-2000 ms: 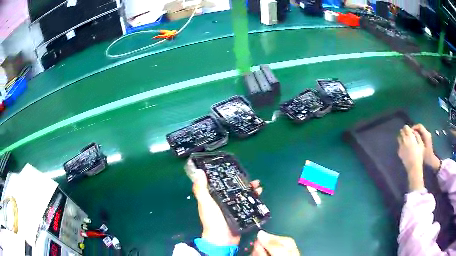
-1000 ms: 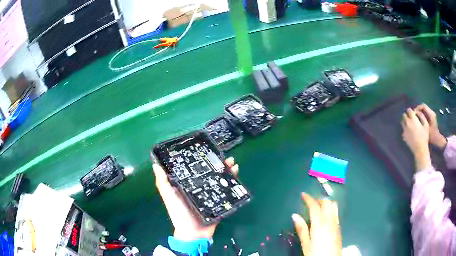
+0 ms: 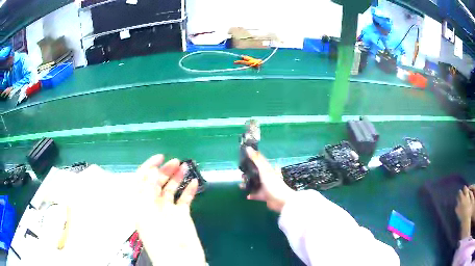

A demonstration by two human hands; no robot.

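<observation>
My right hand is shut on a dark camera unit, held upright and edge-on above the green bench mat, so its board face is hidden. My left hand is open, fingers spread, in front of another open unit on the mat. The fingers partly cover that unit; whether they touch it cannot be told. Two open housings with circuit boards lie together right of my right hand.
More open units lie at right, others at far left. Black foam blocks stand behind. A colour card and black foam tray are at right, with another person's hands. White papers cover the power supply area, front left.
The view has swung left and up. The unit in my left hand is gone from it; a unit is now in my right hand. My left hand is now open near the left-hand unit.
</observation>
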